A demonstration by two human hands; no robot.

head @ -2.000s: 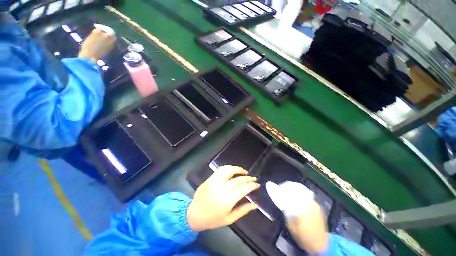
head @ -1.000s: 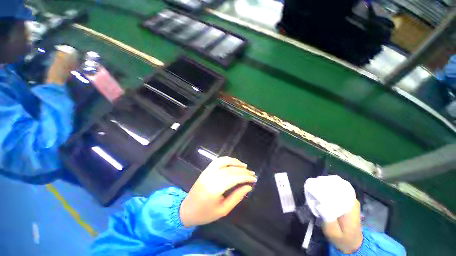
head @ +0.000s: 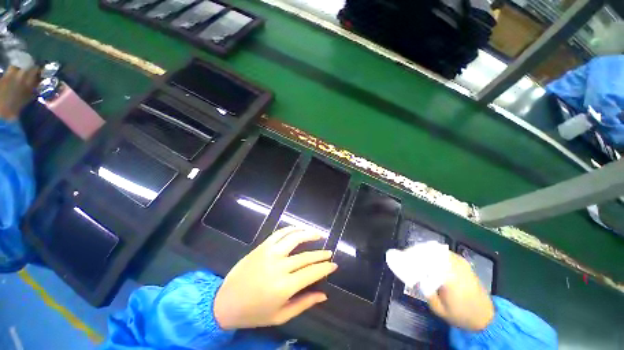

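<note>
A black foam tray (head: pixel 185 236) lies in front of me with several phones side by side. Three glossy black phones lie screen side up, one of them here (head: pixel 253 188). Two at the right end look back side up, dull grey. My right hand (head: pixel 460 294) holds a bunched white wipe (head: pixel 423 265) over the fourth phone (head: pixel 410 318), covering part of it. My left hand (head: pixel 277 277) is spread over the lower ends of the middle phones, fingers apart, holding nothing.
A second tray (head: pixel 102 290) with glossy phones lies to the left. A pink bottle (head: pixel 74 113) stands beyond it near another worker's hand. A green belt (head: pixel 369 116) with a chipped edge runs behind, carrying another tray (head: pixel 256 27). A grey post (head: pixel 554 191) slants in at the right.
The view has shifted, so trays and bottle appear further left. The third phone now lies screen up in its slot, where a white label showed before. The wipe is now over the fourth phone.
</note>
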